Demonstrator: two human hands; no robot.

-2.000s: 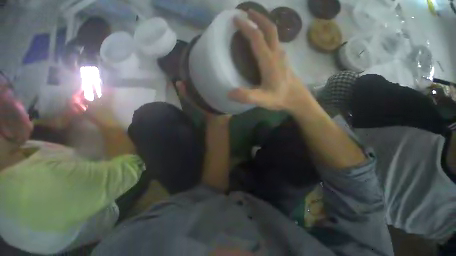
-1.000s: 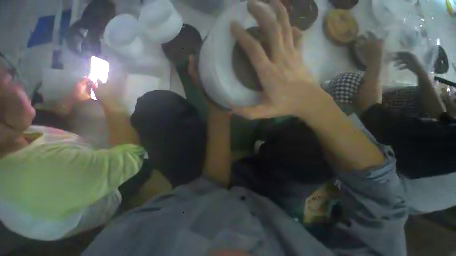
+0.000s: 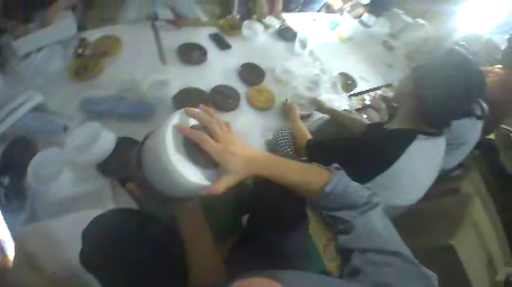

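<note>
A large white tub [image 3: 163,160] with a dark centre on the face turned to the right is held tilted over the near table edge. My right hand [image 3: 224,151] is spread over that face, fingers on its rim. My left hand [image 3: 135,188] is at the tub's lower left, mostly hidden behind it; only part of it and the forearm show. A dark disc [image 3: 120,160] lies left of the tub. Two small white tubs [image 3: 90,141] stand further left.
The white table [image 3: 140,73] bears several dark brown discs [image 3: 224,97], a yellow disc [image 3: 260,97], pale blue oblong cases [image 3: 117,106] and a small black phone [image 3: 219,41]. People sit at the right, one with a dark-haired head [image 3: 443,84]. A cardboard box [image 3: 438,235] is at lower right.
The view has turned to the right and up, showing more table and people. The tub, still between both hands, now appears further left and lower. The neighbour at left has mostly left the picture.
</note>
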